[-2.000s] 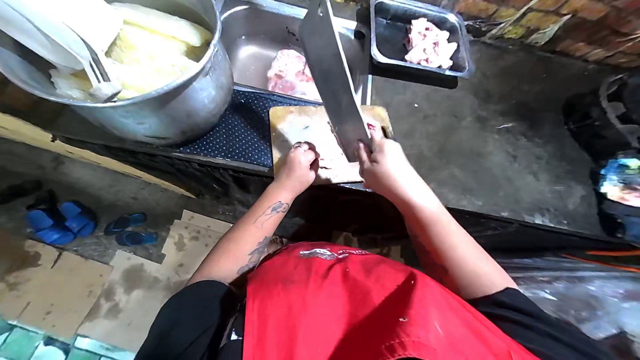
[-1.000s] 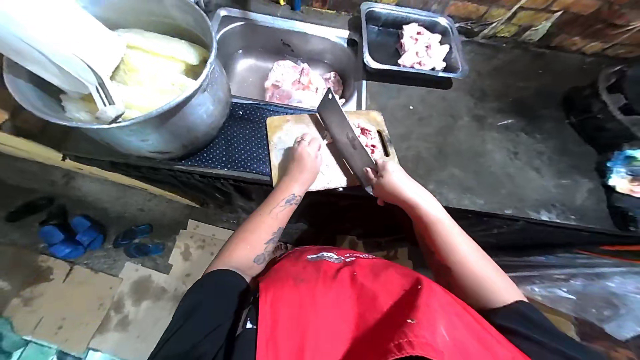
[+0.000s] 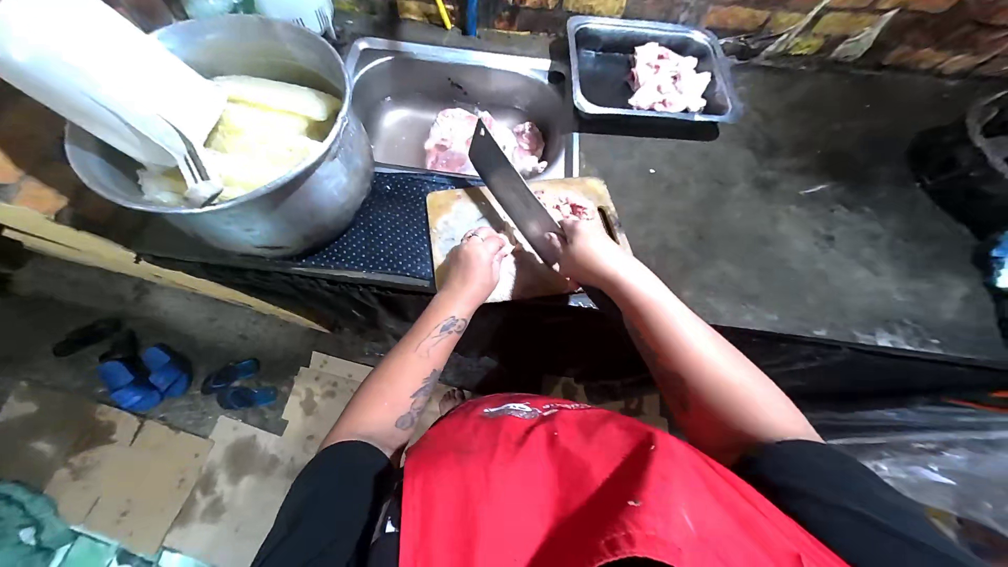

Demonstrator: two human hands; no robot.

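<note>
My right hand (image 3: 587, 252) is closed around the handle of a large knife (image 3: 512, 191), whose broad blade slants up and left over a wooden cutting board (image 3: 602, 189). My left hand (image 3: 475, 264) rests on the board's left part, fingers curled in at a small pale piece that they mostly hide. Small cut pieces of raw meat (image 3: 567, 206) lie on the board beyond the blade. Larger raw meat pieces (image 3: 453, 142) sit in the metal sink basin (image 3: 394, 87) behind. More pale meat pieces (image 3: 668, 79) lie in a dark rectangular tray (image 3: 598, 83) at the back.
A big metal pot (image 3: 315, 197) with pale yellow contents and a white container over it stands left of the basin. A dotted dark cloth (image 3: 386, 228) lies between pot and board. The dark counter (image 3: 787, 220) extends right; a brick wall (image 3: 756, 24) borders the back.
Two seconds ago the knife was raised higher above the board; it has since come down. My left hand was flatter on the board one second ago, and its fingers are now curled.
</note>
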